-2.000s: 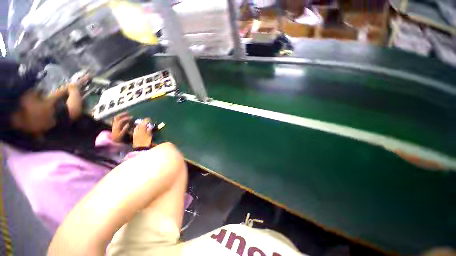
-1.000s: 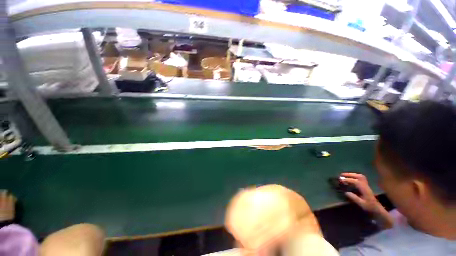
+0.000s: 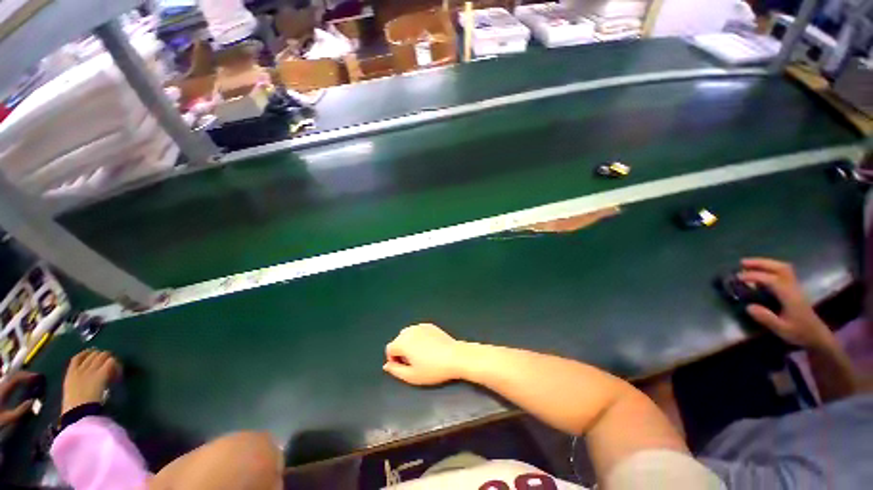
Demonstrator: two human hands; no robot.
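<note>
My right hand (image 3: 421,354) is a closed fist resting on the dark green bench (image 3: 316,354), near the middle; no object shows in it. My left hand is out of view; only part of my bent left arm shows at the bottom left. A small black unit with a yellow-and-white end (image 3: 697,218) lies on the bench to the right, on the near side of the pale strip (image 3: 383,251). A similar unit (image 3: 613,169) lies beyond the strip.
At right, a person's hand (image 3: 780,301) rests on a dark unit (image 3: 735,287). At left, a pink-sleeved person's hand (image 3: 88,378) is near a parts tray (image 3: 29,316) with a yellow stick. A metal post (image 3: 72,249) stands there. Another unit (image 3: 842,170) lies at far right.
The view has swung right from the left neighbour, then tipped down. My right arm, earlier blurred and foreshortened, now stretches left across the bench edge with its fist on the green surface.
</note>
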